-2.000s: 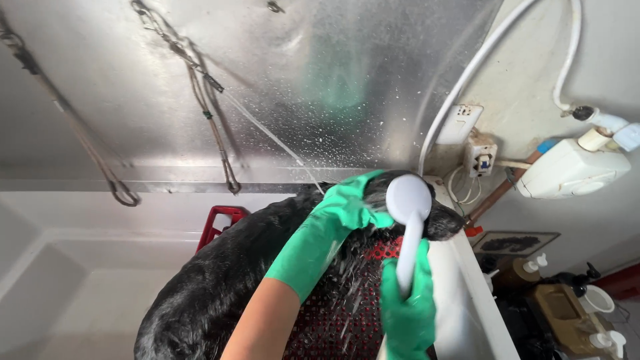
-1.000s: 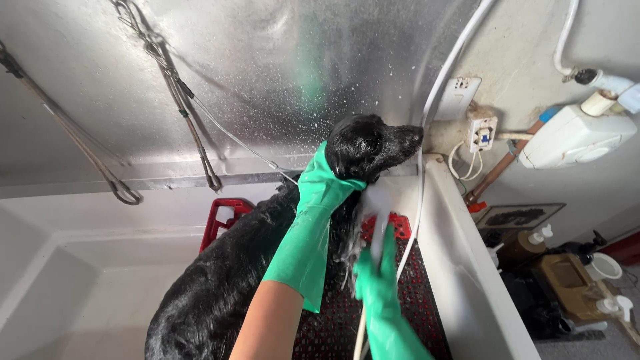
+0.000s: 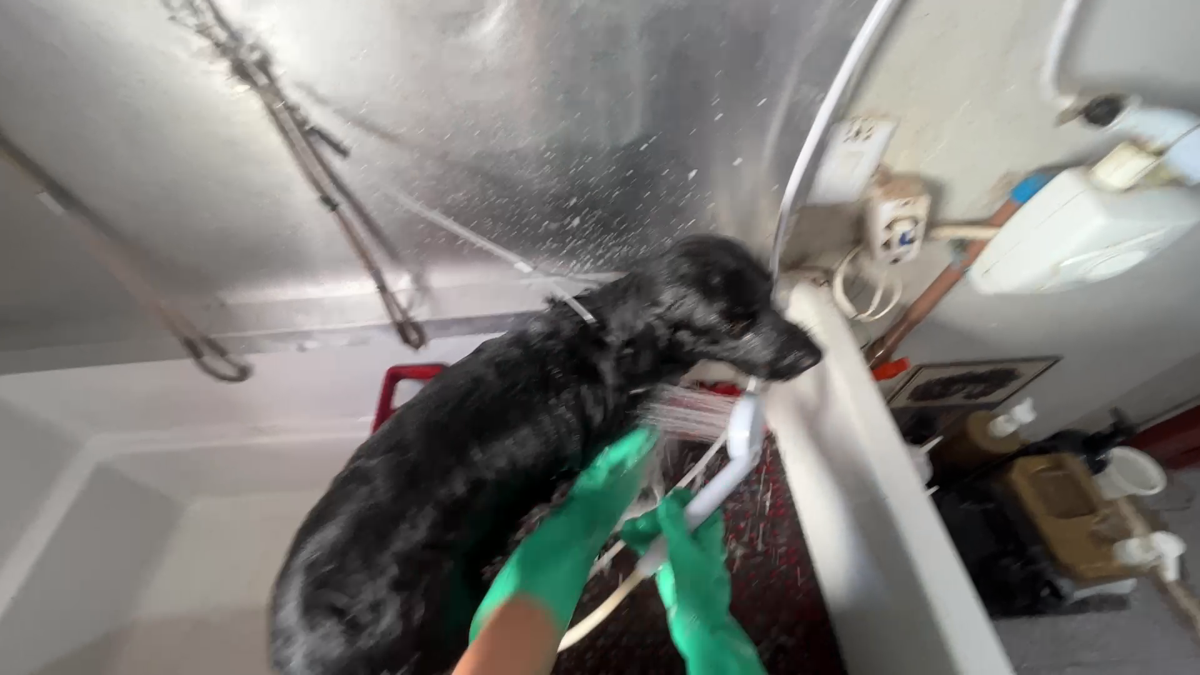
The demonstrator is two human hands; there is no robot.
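Note:
A wet black dog [image 3: 469, 431] stands in a white tub, its head turned to the right and a pale tether loop [image 3: 572, 305] around its neck. My right hand [image 3: 689, 553], in a green rubber glove, grips the handle of a white shower head [image 3: 743, 431]. Water sprays leftward from it onto the dog's chest. My left hand [image 3: 614, 469], gloved in green too, is at the dog's chest beside the spray; its fingers are blurred, and whether they hold any fur cannot be told.
Behind the dog rises a wet metal wall panel [image 3: 525, 122] with hanging tethers [image 3: 319, 178]. The tub's right rim [image 3: 872, 469] runs beside a dark red mat [image 3: 769, 562]. A white hose [image 3: 825, 122], an electrical outlet [image 3: 898, 225], a water heater [image 3: 1078, 234] and several bottles are at the right.
My left hand has let go of the dog's head and moved down to its chest. The shower head, earlier in front of the dog's face, now points at the chest from the right.

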